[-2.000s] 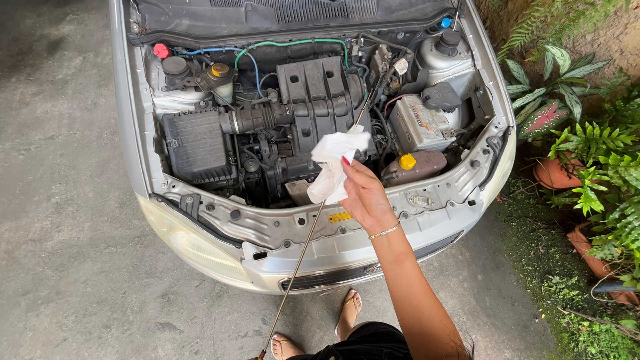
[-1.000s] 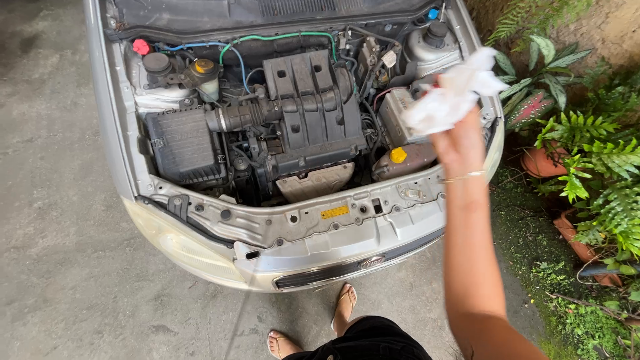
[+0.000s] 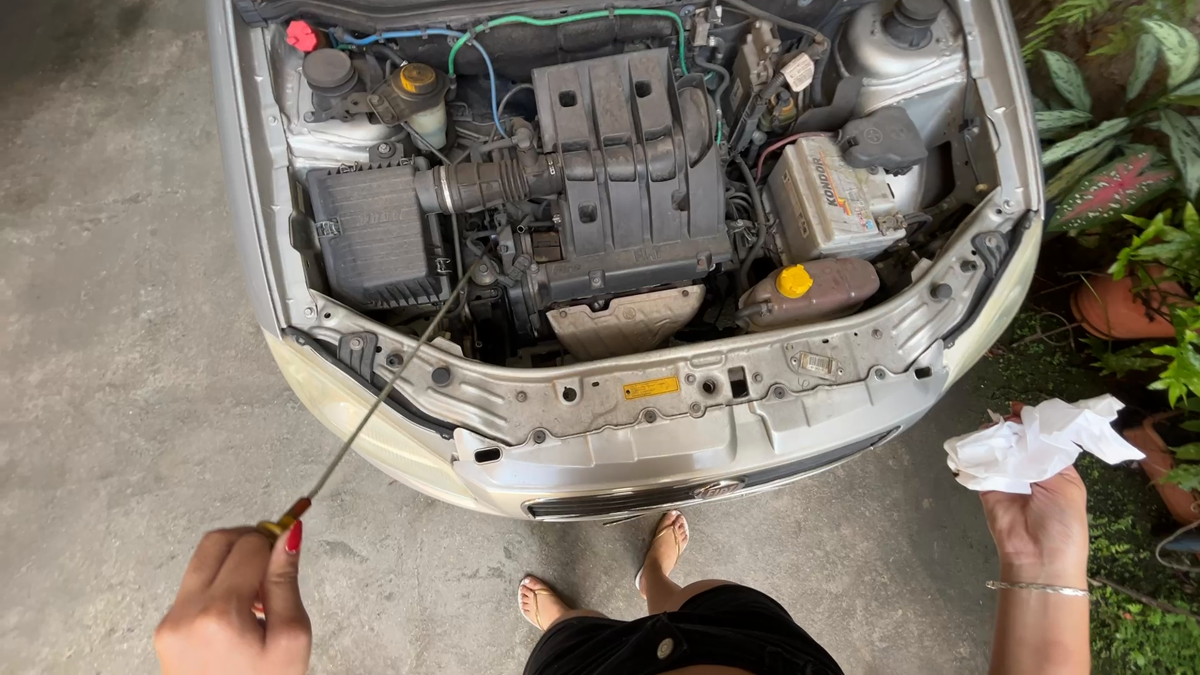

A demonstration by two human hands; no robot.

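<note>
At the lower left, my left hand point(image 3: 234, 595) grips the yellow and red-brown handle of an engine oil dipstick point(image 3: 375, 405). The thin rod slants up and right over the front edge of the engine bay, its far end near the engine's left side, beside the black air filter box point(image 3: 377, 234). Whether the tip is inside a tube, I cannot tell. My right hand point(image 3: 1036, 516), palm up at the right, holds a crumpled white paper towel point(image 3: 1041, 445), beyond the car's front corner. The black plastic engine cover point(image 3: 633, 169) lies in the middle of the bay.
A battery point(image 3: 830, 197) and a coolant tank point(image 3: 811, 292) with a yellow cap sit right of the engine. The silver front crossmember point(image 3: 609, 380) spans the near edge. Potted plants point(image 3: 1125, 305) stand at the right. My sandalled feet are on the concrete floor point(image 3: 394, 581).
My right hand with the paper has moved right and down, away from over the engine bay. My left hand has come into view with the dipstick, whose rod ran through the paper two seconds ago.
</note>
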